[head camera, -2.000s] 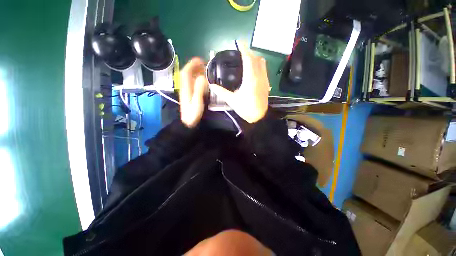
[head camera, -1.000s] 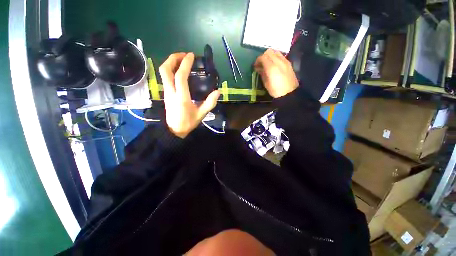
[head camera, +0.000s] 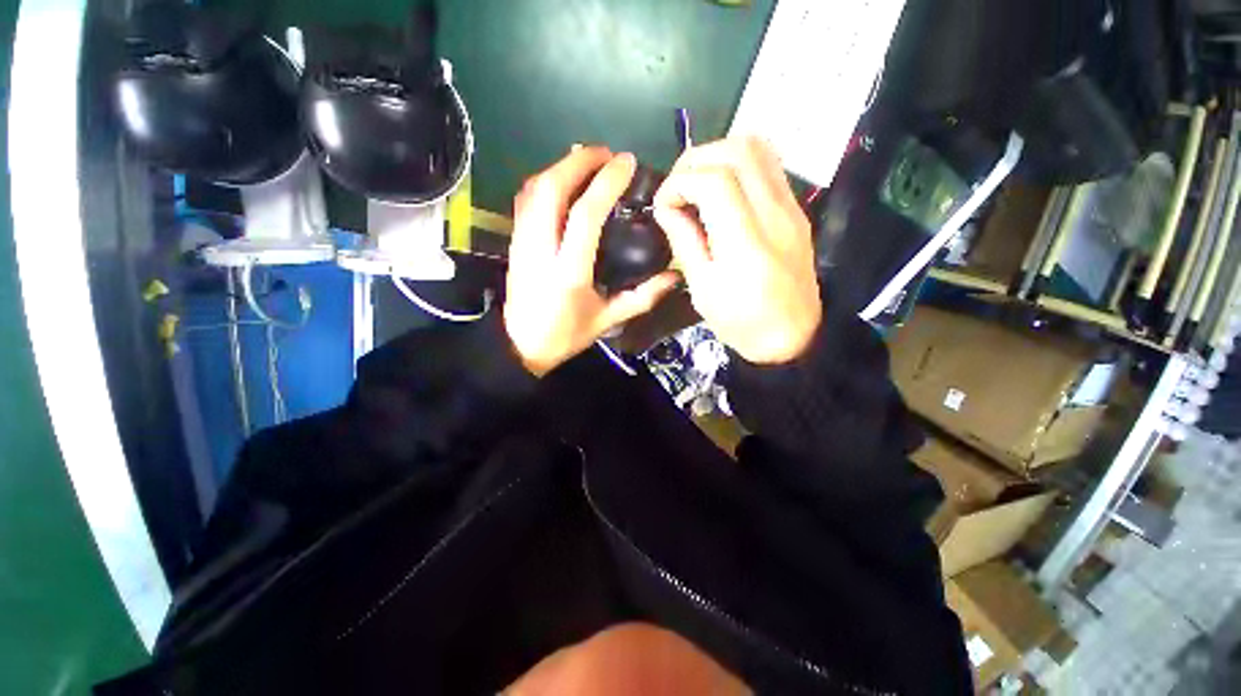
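A security camera with a glossy black head (head camera: 633, 250) is held at the front edge of the dark green mat. My left hand (head camera: 565, 272) grips the head from the left, with the thumb across its lower front. My right hand (head camera: 746, 252) is at the head's upper right, its fingers curled in and touching or very near it; whether it holds something small is hidden. The white body is mostly hidden, and a short white cable (head camera: 615, 358) shows below. The tweezers (head camera: 685, 125) lie behind my right hand, partly covered.
Two more cameras (head camera: 381, 129) (head camera: 204, 109) stand at the left on the bench edge, cables hanging. A keyboard (head camera: 823, 82) and black case lie to the right. An open carton of units (head camera: 697, 367) is below the bench. Cartons (head camera: 980, 388) and shelving stand at the right.
My right hand has moved left from the keyboard's near end to the black head. My left hand still holds the camera. The view has shifted, so the bench appears turned.
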